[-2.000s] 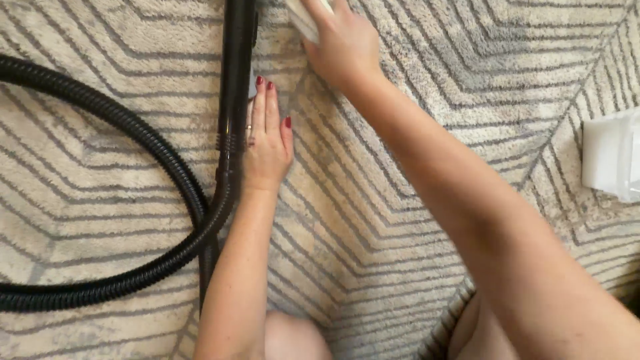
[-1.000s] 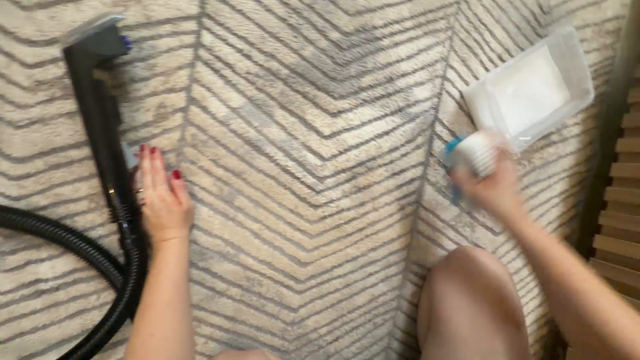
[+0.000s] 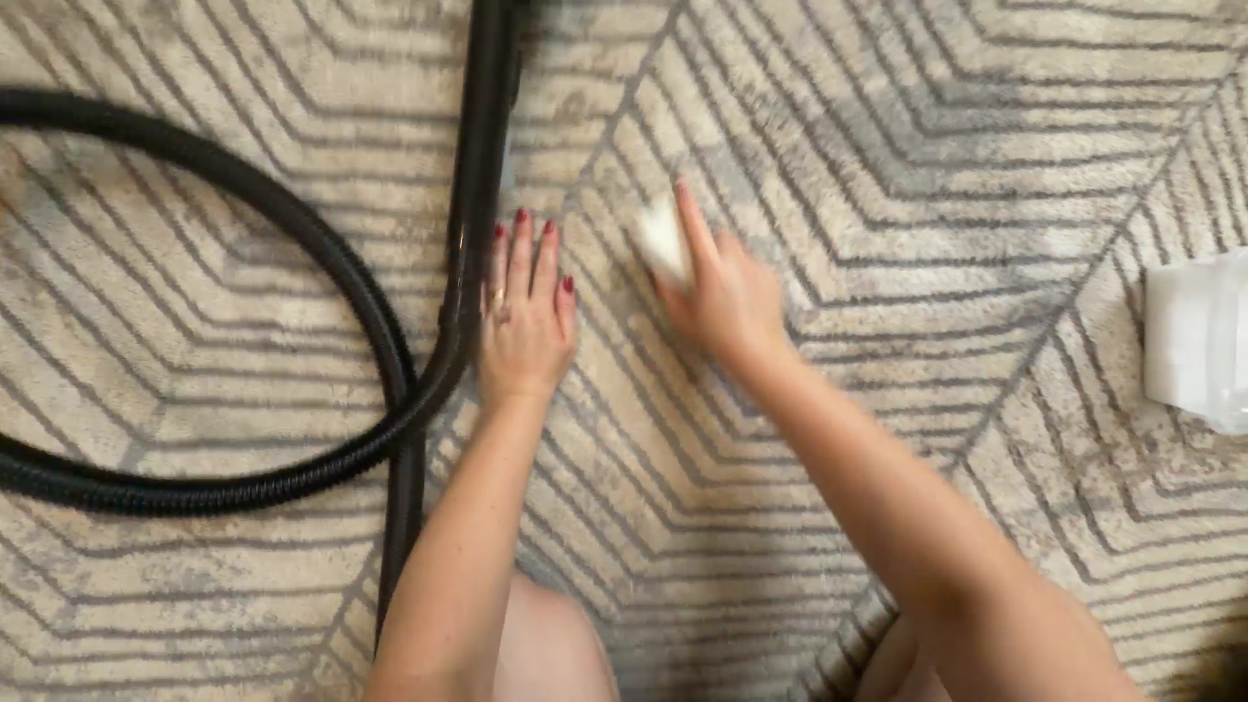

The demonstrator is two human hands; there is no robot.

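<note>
My left hand [image 3: 528, 327] lies palm down on the patterned rug [image 3: 877, 390], its fingers slightly apart and nothing held in it. Just left of it runs the black wand [image 3: 478, 146] of a vacuum or carpet cleaner, joined to a ribbed hose [image 3: 361, 283]. To the right, my right hand [image 3: 726, 283] grips a whitish object [image 3: 663, 234], blurred, probably a brush, low over or on the rug. Its underside is hidden, so contact with the rug cannot be told for certain.
A translucent plastic container [image 3: 1199, 341] with something white in it rests on the rug at the right edge. The hose loops across the left side. My knees [image 3: 551, 643] are at the bottom.
A second ago my right hand was beside the plastic container with the white object; it is now near my left hand. The view has shifted a good deal.
</note>
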